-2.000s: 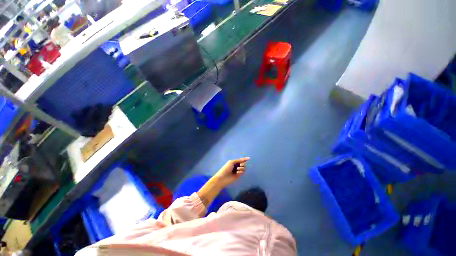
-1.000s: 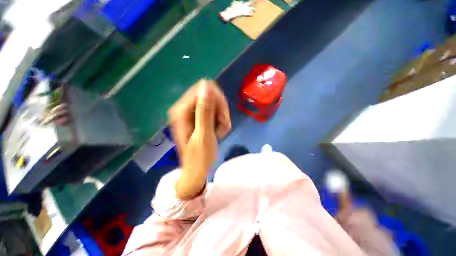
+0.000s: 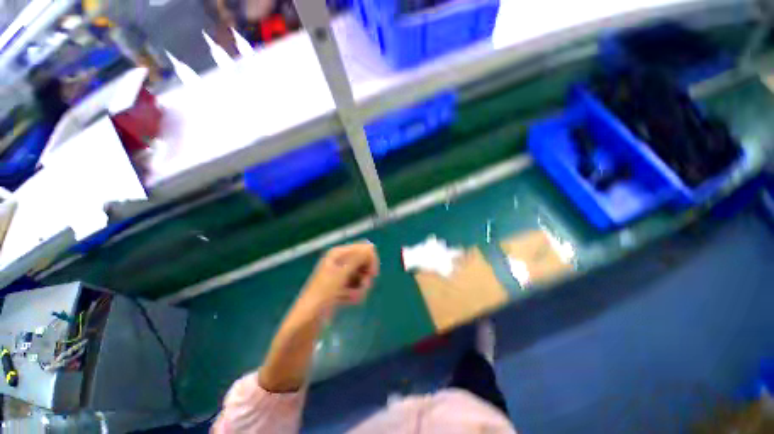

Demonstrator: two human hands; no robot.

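Observation:
My left hand (image 3: 344, 275) is bare and raised over the green bench, with its fingers curled closed. A small dark spot shows between the fingers; I cannot tell if it is a part or shadow. My right hand is not in view. A white glove (image 3: 433, 255) lies at the back edge of a tan cardboard pad (image 3: 462, 292), to the right of my left hand. A second cardboard piece (image 3: 536, 256) with white patches on it lies further right.
Blue bins (image 3: 586, 174) stand on the bench at the right, with black parts inside. A grey machine (image 3: 127, 356) with exposed wiring is at the lower left. A white shelf (image 3: 255, 102) and its upright post (image 3: 344, 102) are behind, holding a blue bin (image 3: 437, 30).
The view has swung from the floor and red stool to the bench. The glove and cardboard now show nearer. My left hand is still raised; my right hand has left the picture.

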